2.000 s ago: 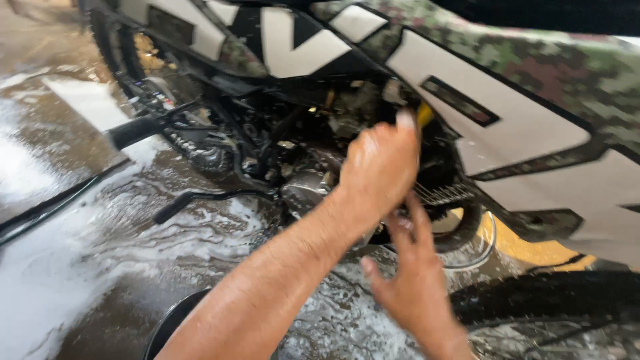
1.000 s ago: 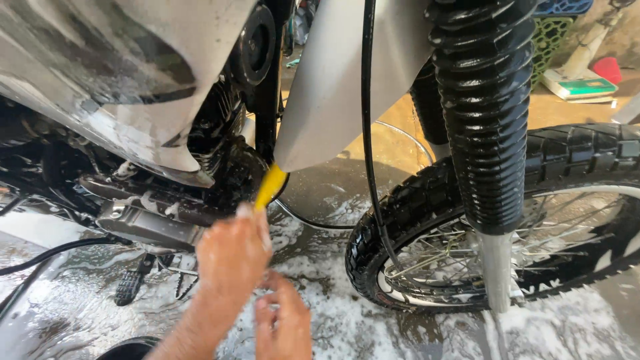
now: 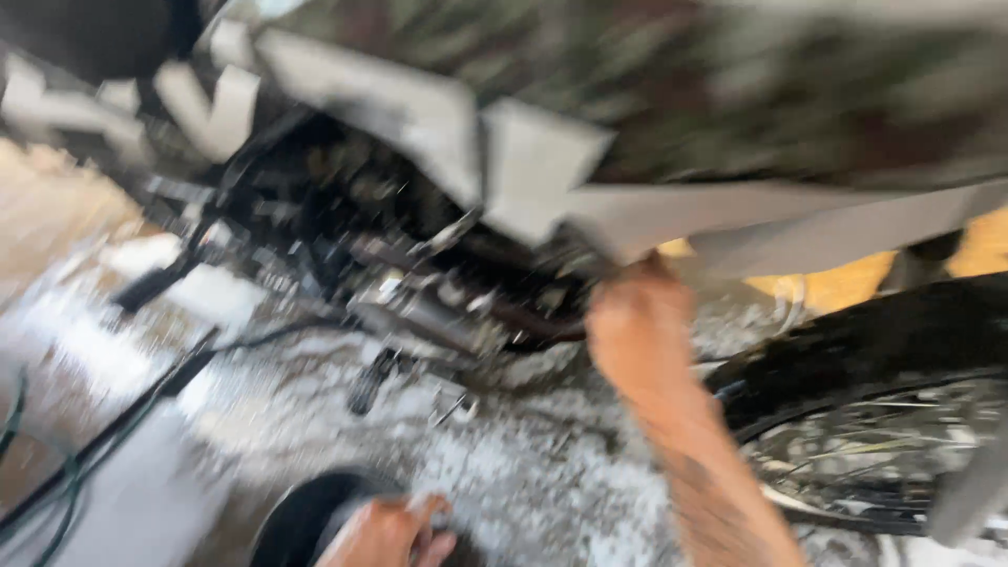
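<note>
A motorcycle with a camouflage and white fairing fills the upper view. My right hand reaches up to the lower edge of the fairing, at the front of the engine. Its fingertips are hidden and blurred, so whether they hold anything cannot be told. Low in the view, my left hand is over a round black container, fingers curled; blur hides what is in them. No yellow tool can be made out in either hand.
The front tyre and its spokes lie to the right of my forearm. A footpeg sticks out below the engine. Foam covers the wet floor. Dark hoses run along the lower left.
My hands, close together before, are now far apart, the left one low by the black container. The yellow tool seen earlier no longer shows. The view has swung back from the front fork.
</note>
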